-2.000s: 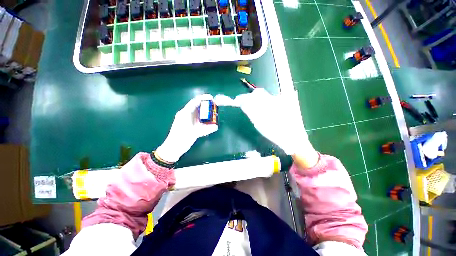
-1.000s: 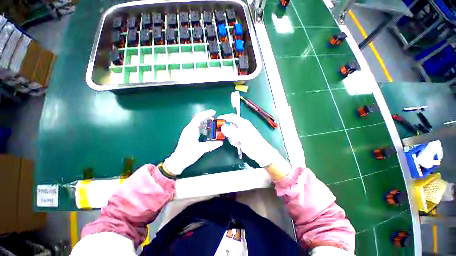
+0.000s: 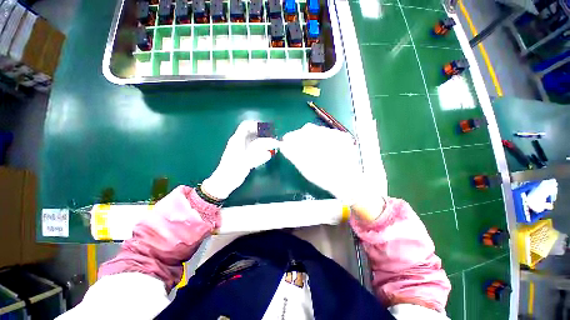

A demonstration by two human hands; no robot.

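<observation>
My left hand (image 3: 236,161), in a white glove, grips a small coil component (image 3: 265,130) above the green bench. Its black face is up and a bit of orange shows under the fingers. My right hand (image 3: 320,156), also gloved, has its fingertips bunched at the component's right side. Whether it pinches something small cannot be told. Red-handled pliers (image 3: 329,117) lie on the bench beyond my right hand, partly hidden by it. The metal-rimmed tray (image 3: 219,79) stands beyond, its green grid partly filled with black and blue-topped components.
A green conveyor belt (image 3: 409,125) runs along the right with several coil components spaced on it. A white padded roll (image 3: 275,215) lies along the near bench edge. Yellow scraps (image 3: 311,91) lie by the tray corner. Across the belt are a blue bin (image 3: 526,209) and a yellow basket (image 3: 530,242).
The component has turned from its orange winding and blue side showing to its black face up. The white stick-like thing seen by my right hand a second ago no longer shows. The view has shifted.
</observation>
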